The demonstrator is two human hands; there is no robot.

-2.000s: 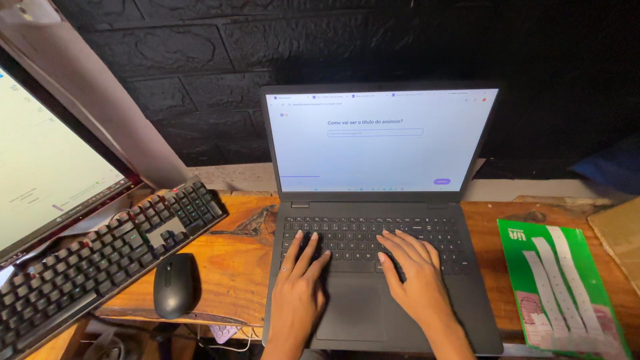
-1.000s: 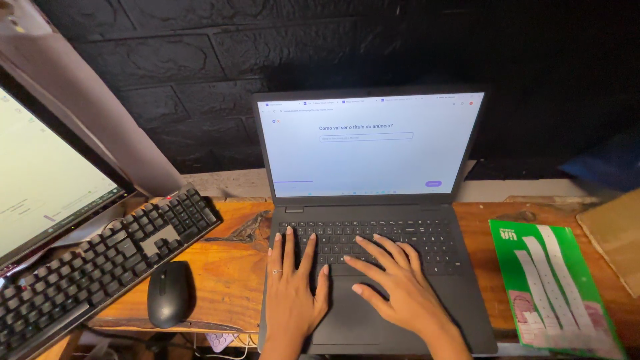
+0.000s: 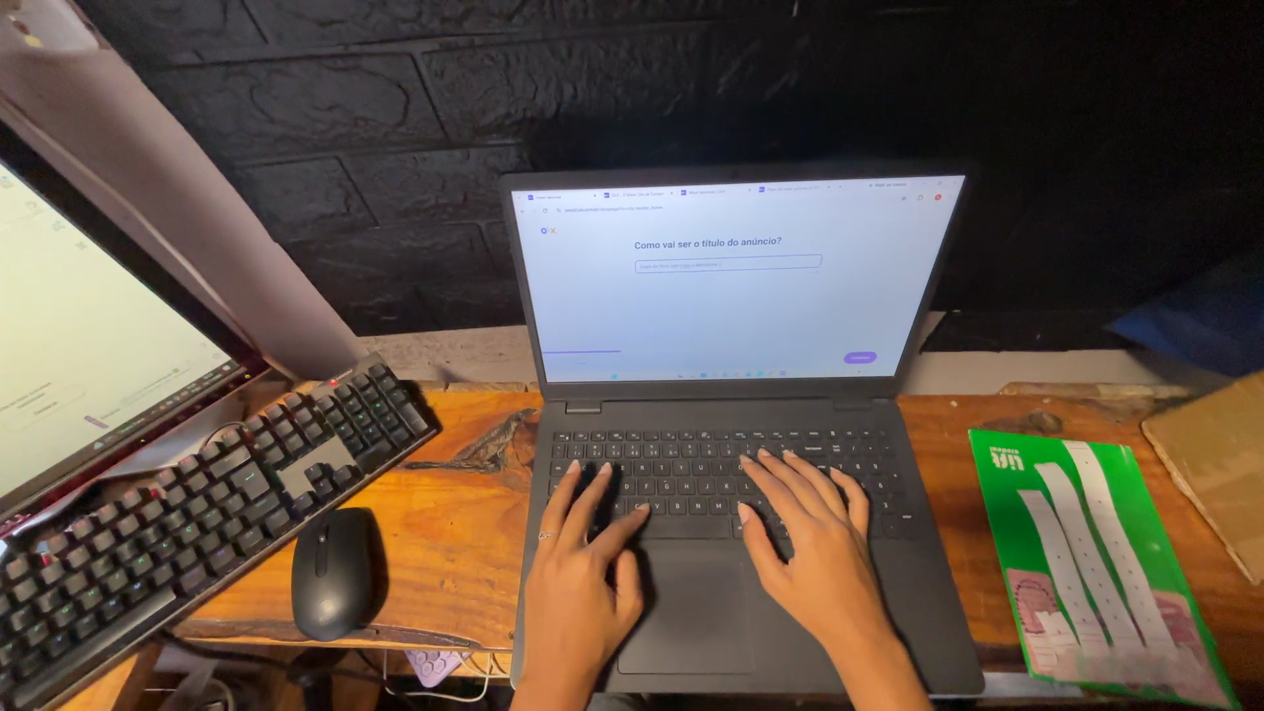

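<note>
A dark laptop (image 3: 691, 612) lies unfolded on a wooden desk, its lit screen (image 3: 731, 306) showing a web page with a text box and a purple button. My left hand (image 3: 583, 588) rests over the left part of the laptop's keyboard, fingers spread, a ring on one finger. Over the right part of the keys is my right hand (image 3: 815, 553), fingers apart and thumb near the lower key row. Neither hand holds anything. The touchpad (image 3: 686, 612) lies between the two hands.
Left of the laptop are a black wireless mouse (image 3: 333, 573), a lit mechanical keyboard (image 3: 227, 504) set at a slant and a monitor (image 3: 89, 326). To the right lie a green printed packet (image 3: 1007, 523) with white strips and a cardboard box (image 3: 1215, 464). A dark brick-patterned wall (image 3: 326, 109) stands behind.
My right hand's fingers have shifted over the keys, now reaching higher than a second ago. The fingers of my left hand have also changed position. The page on the screen looks the same.
</note>
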